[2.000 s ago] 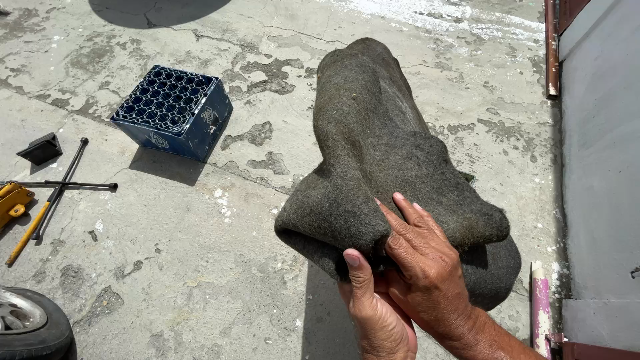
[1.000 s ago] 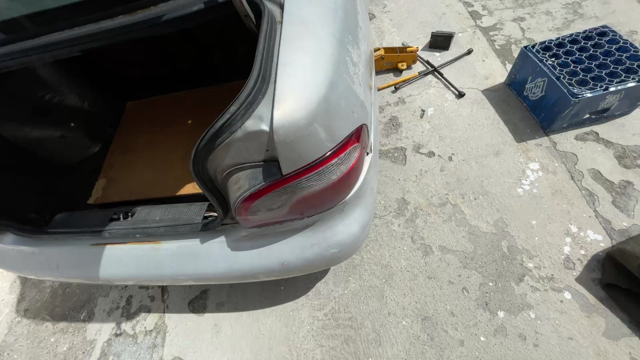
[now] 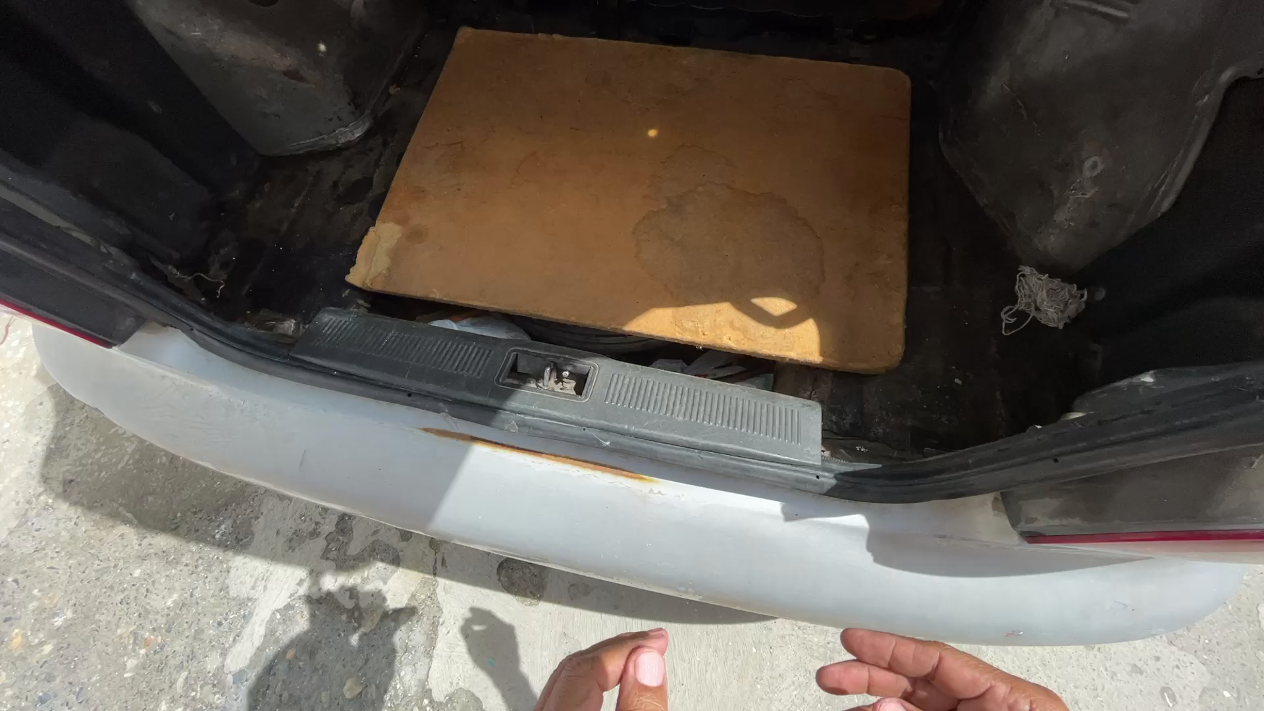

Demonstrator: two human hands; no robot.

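Observation:
My left hand point(image 3: 607, 676) is at the bottom edge, thumb and forefinger near each other, nothing seen between them. To its right, my right hand point(image 3: 928, 676) has its fingers apart and holds nothing. Both are just below the pale rear bumper point(image 3: 612, 533) of a car, and their lower parts are cut off by the frame. Beyond the bumper lies the open trunk, where a stained brown fiberboard panel point(image 3: 642, 197) rests on the dark floor. A ribbed black sill trim point(image 3: 691, 400) with the trunk latch point(image 3: 555, 376) runs along the opening.
A bundle of light string point(image 3: 1047, 299) lies at the right of the trunk floor. Dark wheel housings point(image 3: 1086, 128) rise on both sides. Black rubber weatherstrip point(image 3: 948, 482) edges the opening. Patchy concrete ground point(image 3: 148, 592) shows below the bumper, with shadows on it.
Two seconds ago both hands held a dark gray felt-like mat; now they are away from it. The view has swung widely to the car's trunk.

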